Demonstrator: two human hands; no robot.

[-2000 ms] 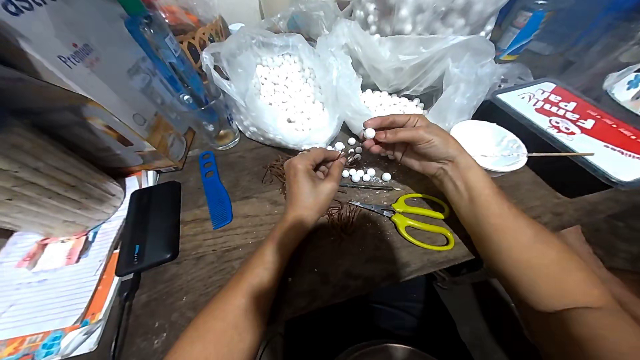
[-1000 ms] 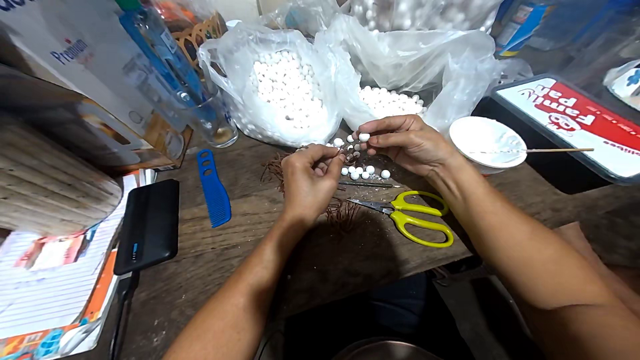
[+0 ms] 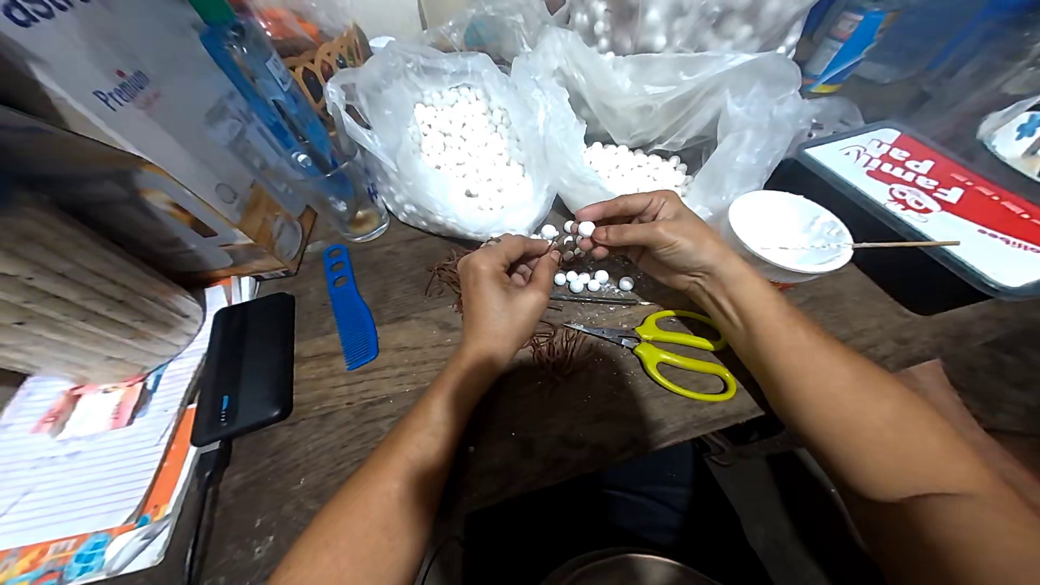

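Thumb and forefinger of my right hand (image 3: 658,240) pinch a small white ball (image 3: 586,229). My left hand (image 3: 508,288) is close beside it, its fingertips closed on a thin brown stem, partly hidden. Several white balls (image 3: 577,286) lie on the wooden table just below the fingertips, near a thin dark rod (image 3: 601,300). Brown thin strands (image 3: 559,349) lie beneath my left hand, with more (image 3: 445,280) to its left. Yellow-handled scissors (image 3: 682,353) rest under my right wrist, blades pointing left. Two plastic bags of white balls (image 3: 475,154) (image 3: 638,169) stand behind the hands.
A white bowl (image 3: 788,231) with a stick (image 3: 906,244) across its rim stands at right, by a black box with a printed lid (image 3: 934,187). To the left are a blue comb (image 3: 351,313), a black power bank (image 3: 248,366), a clear glass (image 3: 366,215) and lined paper (image 3: 73,479).
My right hand holds a white ball throughout, and it has shifted slightly toward my left fingertips since the earliest frame. The scissors and bags have stayed in place.
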